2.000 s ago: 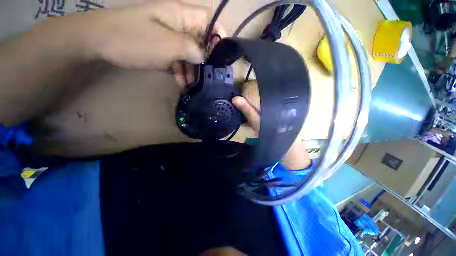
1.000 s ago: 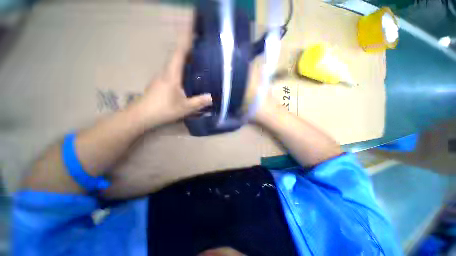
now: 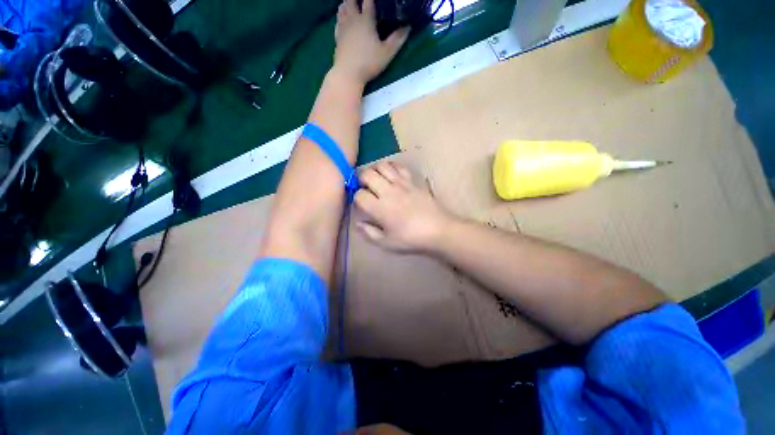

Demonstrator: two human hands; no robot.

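My left hand [image 3: 367, 42] is at the top edge over the dark green strip, its fingers and thumb around a black headset part [image 3: 401, 12] that the frame cuts off. My right hand [image 3: 399, 208] is over the cardboard sheet [image 3: 408, 293], beside the blue wrist strap [image 3: 330, 153] on my left arm. Its fingers are loosely bent and somewhat apart, with nothing visible in them. A yellow glue bottle [image 3: 548, 168] lies on the cardboard, its pale nozzle pointing right.
A yellow tape roll [image 3: 659, 41] stands at the upper right of the cardboard. Black headsets with silver hoops [image 3: 89, 327] and cables are at the left, along the green strip [image 3: 229, 110]. A pale metal rail [image 3: 255, 178] runs between strip and cardboard. A blue bin [image 3: 732, 327] is at lower right.
The headset has left the space over the cardboard. My left hand has reached up and away to the green strip. My right hand has let go of the headset. The view has shifted left.
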